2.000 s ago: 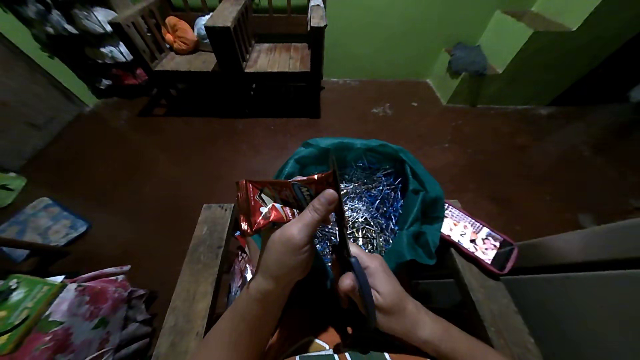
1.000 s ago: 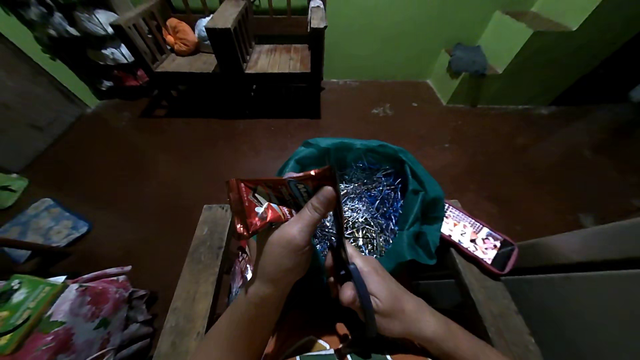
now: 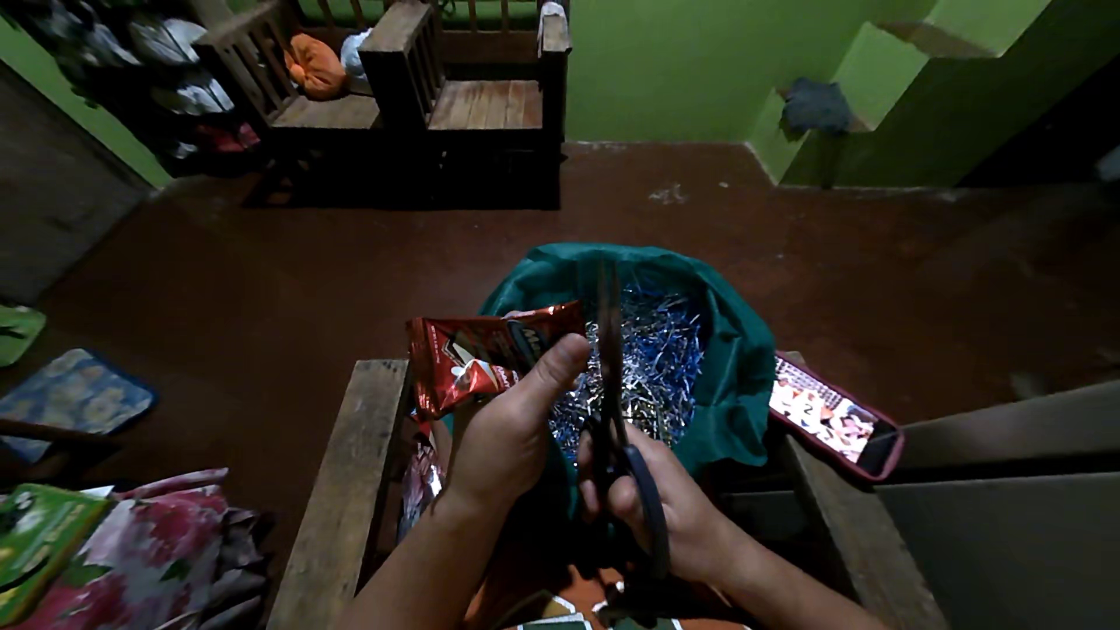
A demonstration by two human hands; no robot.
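My left hand (image 3: 507, 429) grips a red foil snack wrapper (image 3: 472, 363), its thumb lying over the right end. In my right hand (image 3: 665, 507) is a pair of dark-handled scissors (image 3: 610, 350), blades pointing away from me, just right of the wrapper's cut-looking edge. The blades look nearly together and appear apart from the wrapper. Beneath and beyond both hands, a green fabric bag (image 3: 739, 385) stands with its mouth wide, holding a heap of thin shredded foil strips (image 3: 652, 367) in silver and blue. More wrappers (image 3: 422, 481) lie partly hidden left of my left wrist.
Wooden armrests (image 3: 341, 490) flank me; a lit phone (image 3: 836, 420) in a red case rests on the right one. Floral cloth (image 3: 162, 542) and a green packet (image 3: 44, 542) lie at lower left. Across the red-brown floor stands a wooden bench (image 3: 486, 103), near green steps (image 3: 879, 74).
The scissors have moved right, off the wrapper's edge, and their blades now show over the bag. The wrapper stays in my left hand.
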